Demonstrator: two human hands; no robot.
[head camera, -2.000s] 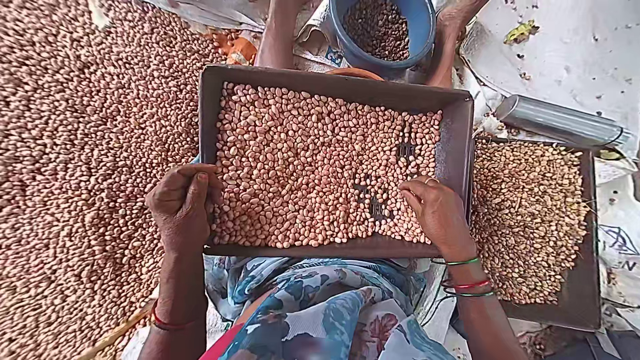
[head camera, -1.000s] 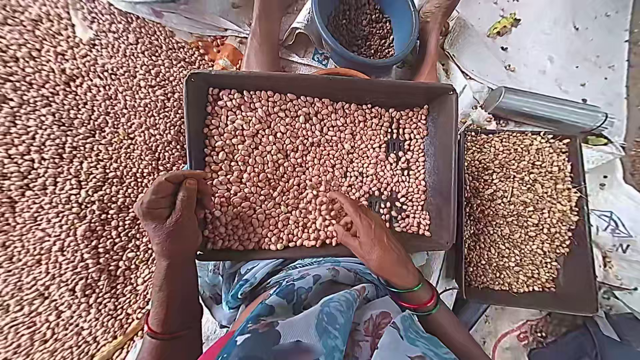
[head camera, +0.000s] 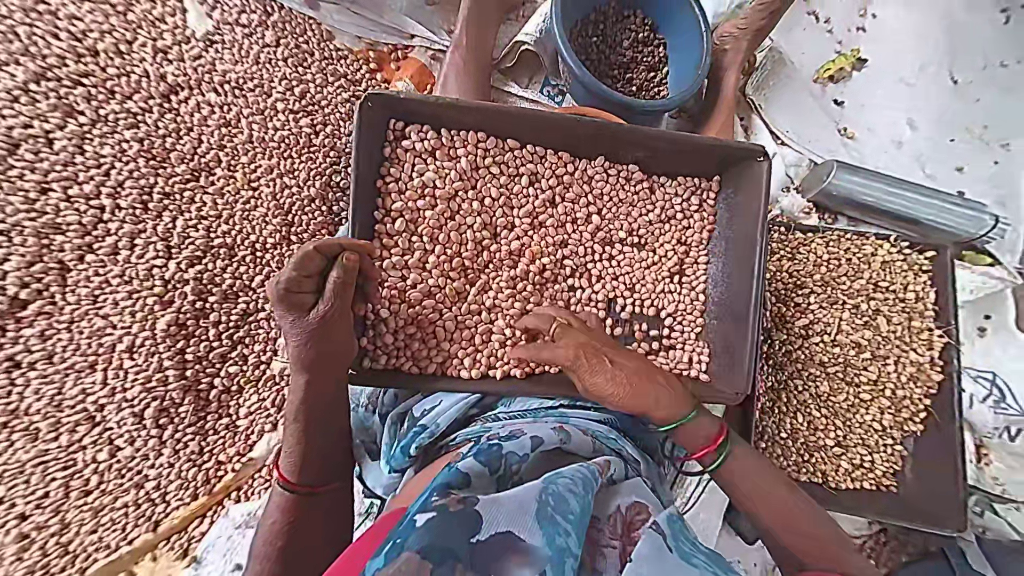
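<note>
A dark rectangular tray (head camera: 740, 272) lies above my lap, its floor mostly covered by a layer of pinkish shelled nuts (head camera: 480, 216), likely peanuts. My left hand (head camera: 322, 296) grips the tray's left rim, thumb on the near side and fingers curled over. My right hand (head camera: 592, 352), with a ring on one finger, reaches over the near rim; its fingers are apart and touch the nuts near the middle of the lower edge. Just right of those fingers a small patch of dark tray floor shows. Whether a nut is between the fingertips cannot be told.
A large heap of nuts (head camera: 160, 264) spreads on the left. At the right stands a second dark tray (head camera: 928, 496) of tan pieces, with a metal cylinder (head camera: 896, 200) beyond it. A blue bucket (head camera: 696, 56) of dark pieces sits at the top between two bare feet. White sheeting (head camera: 944, 88) lies beneath.
My right hand has moved left from the tray's right part and its fingers have spread. Bare patches on the tray floor at the right are smaller. My left hand keeps hold of the rim.
</note>
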